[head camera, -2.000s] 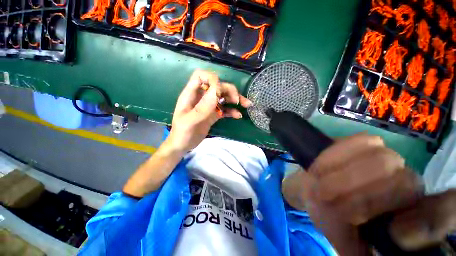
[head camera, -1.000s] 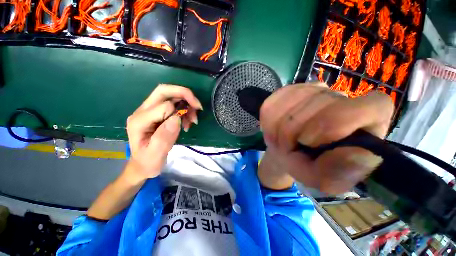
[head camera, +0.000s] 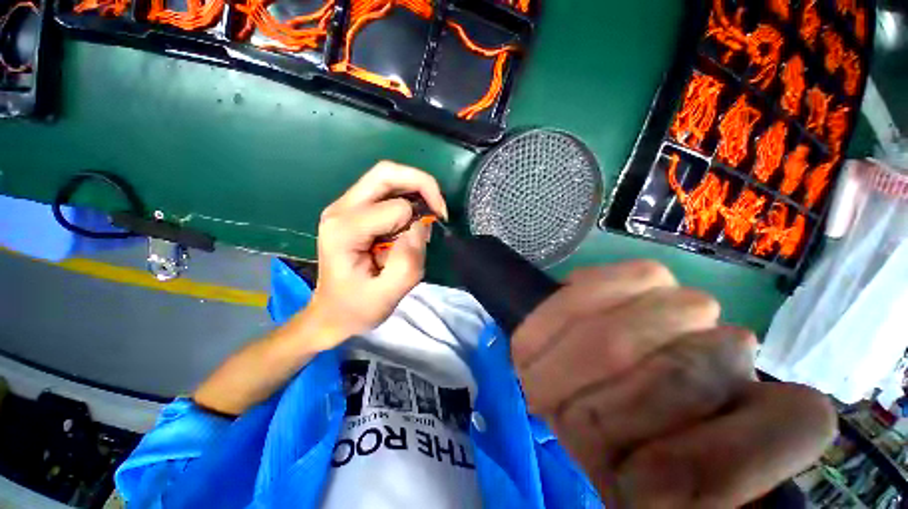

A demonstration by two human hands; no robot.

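Note:
My left hand [head camera: 373, 249] is bare and pinches a small dark part with a bit of orange wire [head camera: 416, 209] in its fingertips, above the bench edge. The fingers hide most of the part. My right hand [head camera: 657, 388] is shut around a black electric screwdriver [head camera: 503, 283]. Its thin tip points left, at the part, and seems to touch or nearly touch it. A round grey screw plate [head camera: 538, 194] with many small holes lies on the green bench just behind the driver.
A black tray with loose orange wire loops [head camera: 388, 94] lies at the back. Another with denser orange bundles [head camera: 687, 154] is at the right. Part of a ring-part tray [head camera: 22, 60] shows far left. A black strap with metal clip [head camera: 167, 256] is at the bench edge. Plastic bags [head camera: 836, 298] hang right.
The driver tip has moved from over the screw plate to the part in my left hand. The view has shifted, and my left hand keeps its hold.

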